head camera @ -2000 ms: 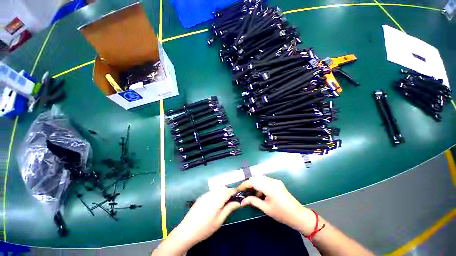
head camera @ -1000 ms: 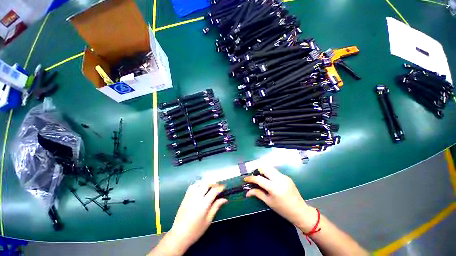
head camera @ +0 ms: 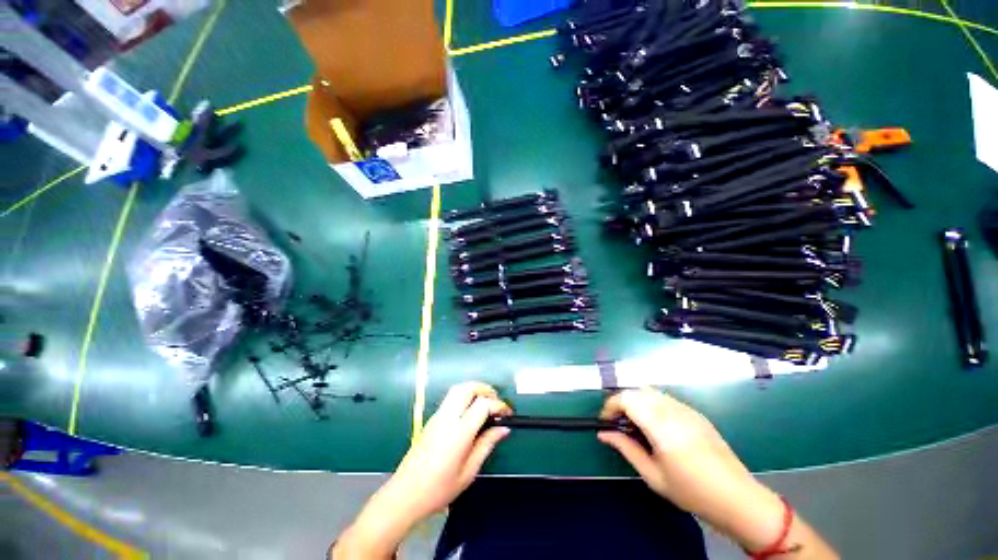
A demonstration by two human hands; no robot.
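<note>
A black wire harness (head camera: pixel 556 423) is held level near the table's front edge, just in front of a long white strip (head camera: pixel 558 378) with dark bands across it. My left hand (head camera: pixel 465 429) grips the harness's left end between thumb and fingers. My right hand (head camera: pixel 657 430) grips its right end. The fingers hide most of both ends. The black middle stretches straight between the hands. I cannot tell whether a cable tie is on it.
A harness row (head camera: pixel 520 268) lies beyond the strip, a large harness heap (head camera: pixel 744 219) to its right with an orange-handled tool (head camera: pixel 881 139). Cable ties (head camera: pixel 312 339), a plastic bag (head camera: pixel 181 284) and an open carton (head camera: pixel 438 164) are left. One harness (head camera: pixel 963 298) lies far right.
My hands have moved apart to the two ends of the harness, which now shows straight between them. The view has swung left, so the table things appear further right.
</note>
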